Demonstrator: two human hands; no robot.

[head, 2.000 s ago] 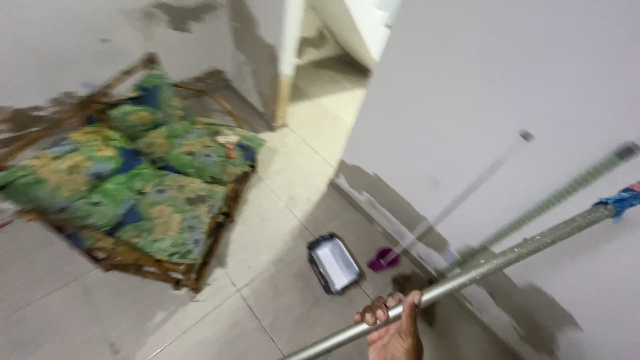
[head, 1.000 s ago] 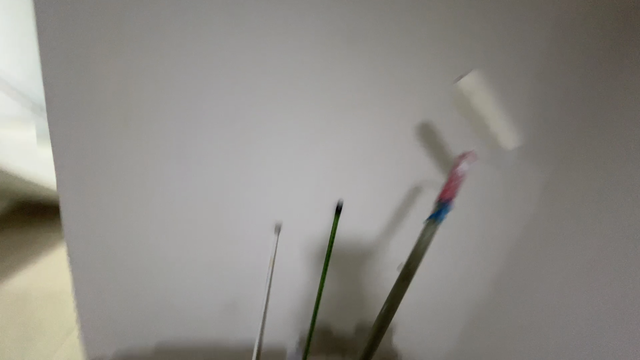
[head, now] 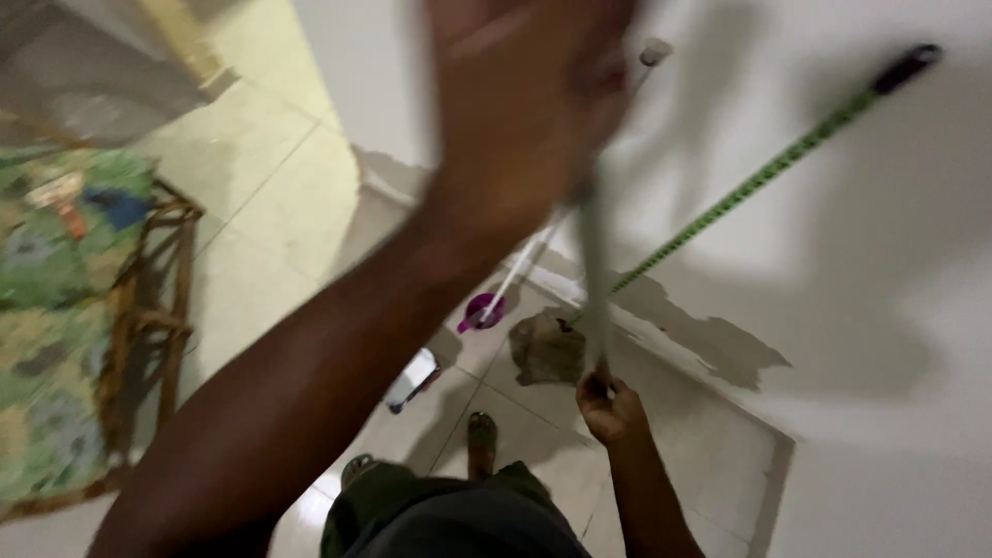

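My left hand (head: 542, 85), blurred and close to the camera at the top, is raised and closed around the upper part of a metal pole (head: 595, 263). Lower down, my right hand (head: 612, 409) grips the same pole near its bottom end. The pole stands nearly upright between the two hands; whatever is above my left hand is out of view. Behind it a green patterned broom or mop handle (head: 756, 182) leans on the white wall, with a grey-brown cloth (head: 546, 349) at its foot. A white stick (head: 515, 271) leans with its foot at a purple plastic piece (head: 484, 311).
A paint tray (head: 413, 380) lies on the tiled floor near my feet. At the left is a wooden-framed seat with floral cushions (head: 54, 310), a brush with an orange handle (head: 66, 203) on it. The wall's base (head: 697, 372) runs along the right, with patchy paint above.
Two seconds ago one hand was visible on the pole; now both hands are on it. One second ago the pole's roller end showed against the wall; now it is out of view. The view has swung down.
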